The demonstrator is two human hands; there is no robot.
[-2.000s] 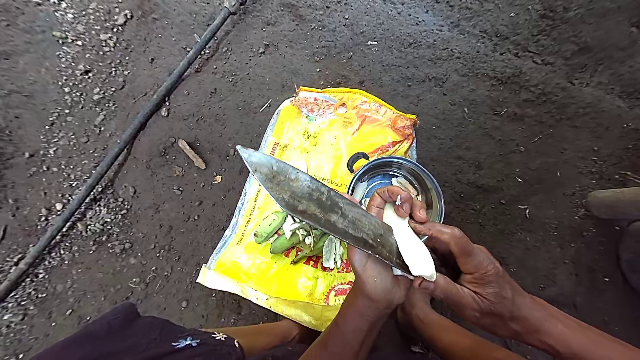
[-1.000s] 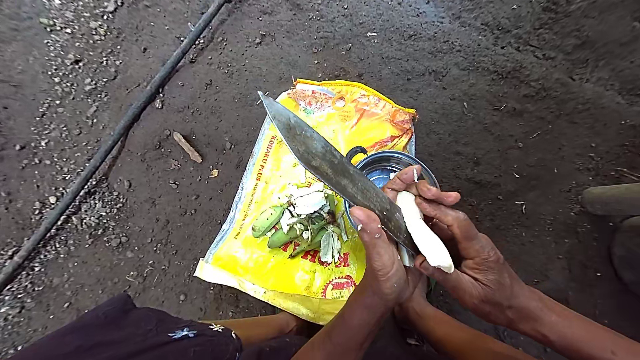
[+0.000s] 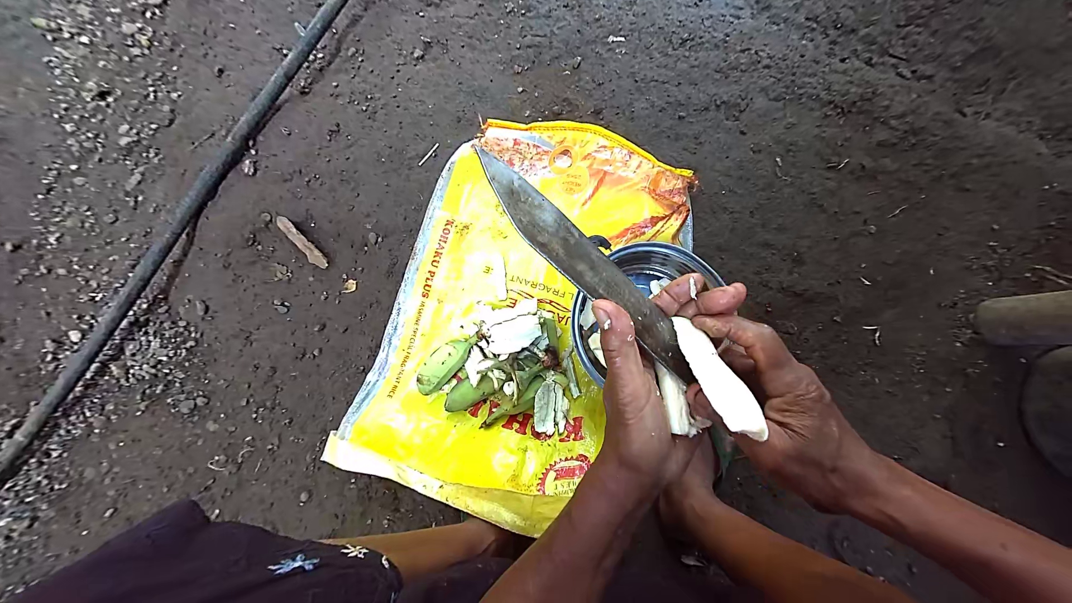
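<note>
A large machete blade [image 3: 578, 255] slants from the upper left down between the hands; its handle is hidden. My left hand [image 3: 641, 402] closes around the blade's lower part, thumb up along its edge. In my right hand [image 3: 787, 402] is a peeled, white banana [image 3: 720, 381], lying against the blade's lower end. A pale strip, apparently peel [image 3: 674, 402], shows between the hands. Under the fingers stands a metal bowl [image 3: 712, 272] with pale pieces inside, partly hidden. Left of it, green bananas [image 3: 444, 366] and peel scraps [image 3: 512, 329] lie heaped.
A yellow printed rice sack [image 3: 469, 452] lies flat on the dark dirt ground beneath the bowl and heap. A long black pipe or hose [image 3: 205, 180] crosses at left, near a wood chip [image 3: 301, 241]. My bare foot [image 3: 695, 481] is below the hands. A pole-like object [image 3: 1026, 318] juts in at right.
More white peel scraps lie on the heap than two seconds ago. The left thumb has come up beside the blade, and the blade now points more steeply away from me.
</note>
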